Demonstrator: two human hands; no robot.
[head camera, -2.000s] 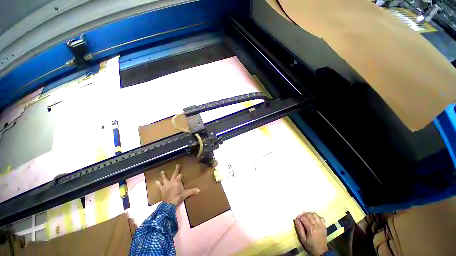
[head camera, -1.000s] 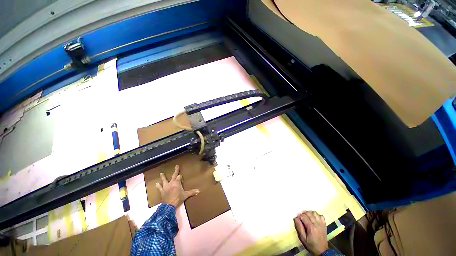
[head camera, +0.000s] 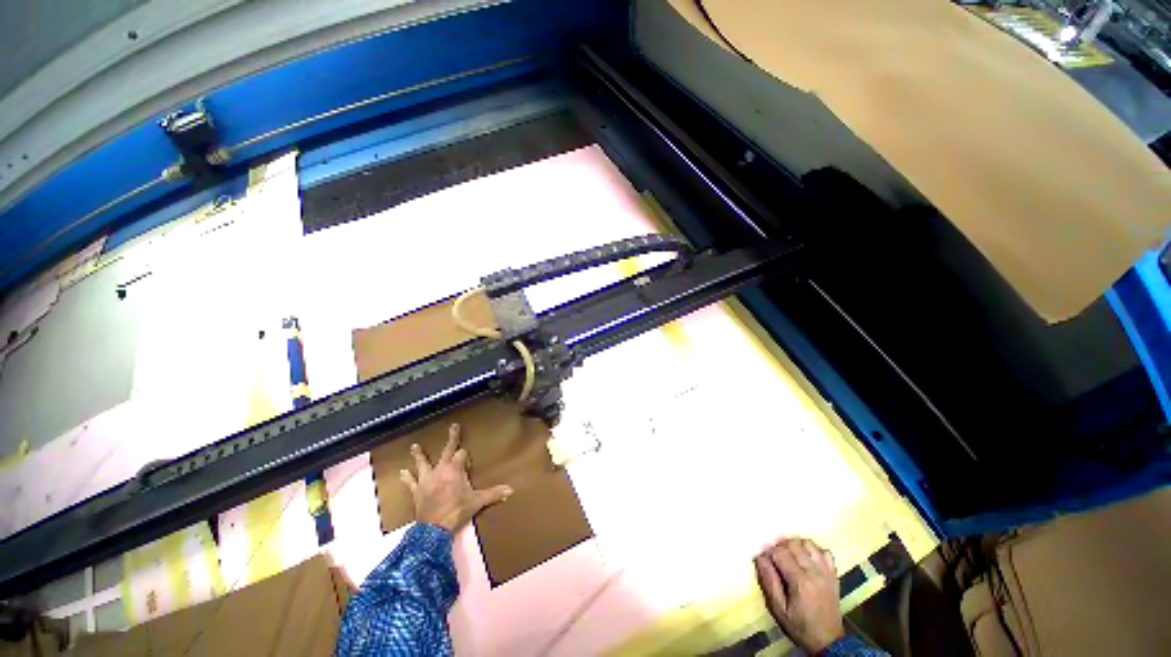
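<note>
A brown panel (head camera: 533, 520) with a notched front edge lies flat on the pink-white board (head camera: 719, 501). The black gantry beam (head camera: 295, 436) crosses over the panel and hides its middle. My left hand (head camera: 444, 488) lies flat on the panel, fingers spread, in front of the beam. The laser head (head camera: 539, 385) is over the panel's right edge, just beyond my left hand. A small yellowish tab (head camera: 561, 449) touches the panel's right edge. My right hand (head camera: 799, 588) rests on the board's front edge at the right, fingers together and slightly curled, holding nothing visible.
Brown panels (head camera: 244, 616) lie at the lower left. A panel stack (head camera: 1085, 584) is at the lower right. A large tan sheet (head camera: 950, 141) drapes over the machine's right side. A blue taped strip (head camera: 298, 362) lies left of the panel. The cable chain (head camera: 584, 261) curves above the beam.
The laser head has shifted slightly to the right along the beam. Both hands and the panel have stayed in place. The camera view has moved very slightly.
</note>
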